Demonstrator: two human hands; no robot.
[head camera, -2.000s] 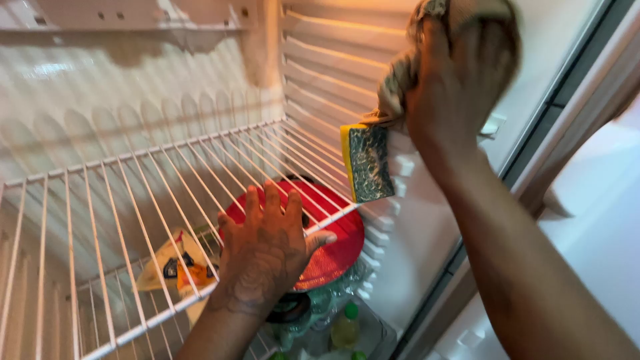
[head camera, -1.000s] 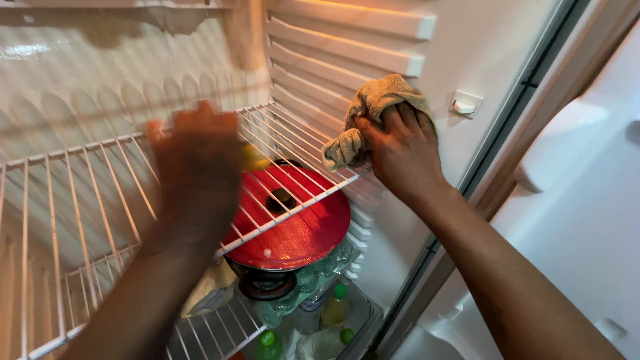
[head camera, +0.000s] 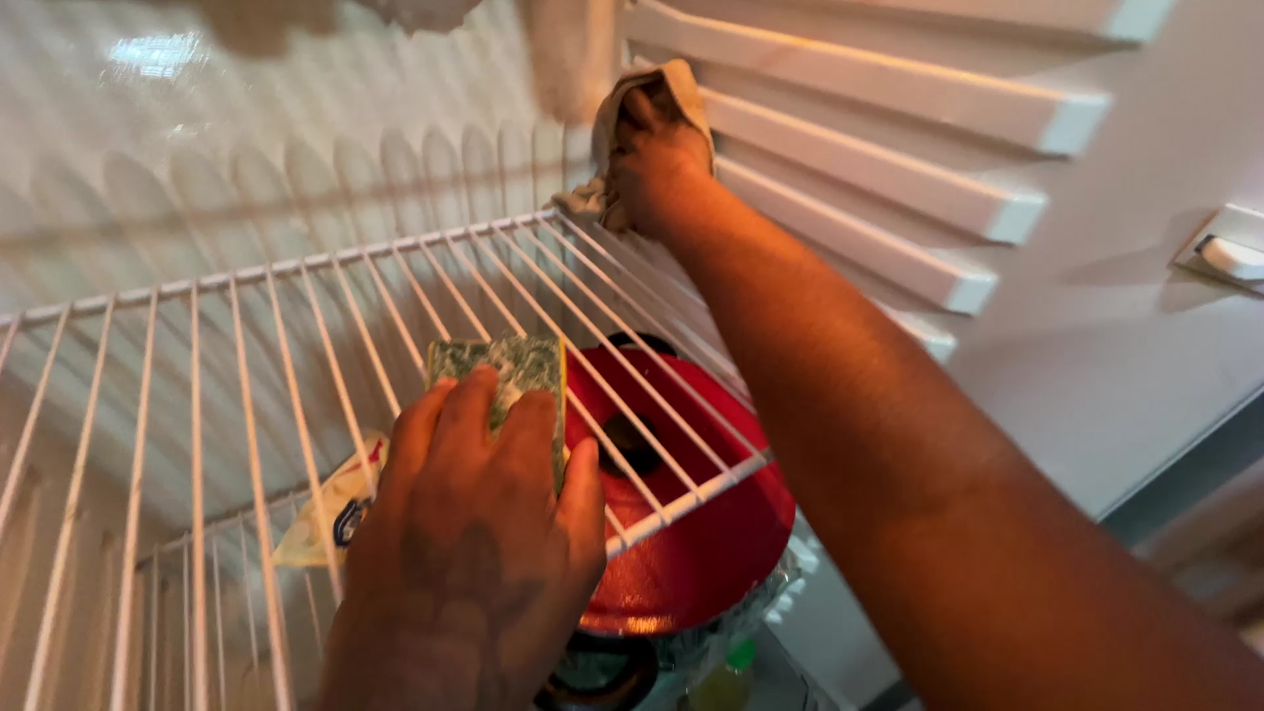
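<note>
My left hand (head camera: 469, 504) lies over a scouring sponge (head camera: 509, 365) with a worn green face and a yellow edge, on the white wire shelf (head camera: 326, 259) of a refrigerator. Its fingers are bent over the sponge. My right hand (head camera: 657, 163) grips a crumpled beige cloth (head camera: 691, 94) and presses it into the back right corner, just above the shelf's rear corner. Part of the cloth is hidden behind the fingers. Under the shelf sits a pot with a red lid (head camera: 691, 583), a black knob and black handles.
Ribbed shelf supports (head camera: 869, 123) run along the right inner wall. A door-light switch (head camera: 1229, 255) juts from that wall near the opening. Below the shelf are a printed plastic bag (head camera: 321, 518), a second wire rack and a bottle with a green cap (head camera: 741, 655).
My right hand has moved the cloth from the right side wall to the back corner. My left hand now rests on the sponge. The view has come closer to the shelf.
</note>
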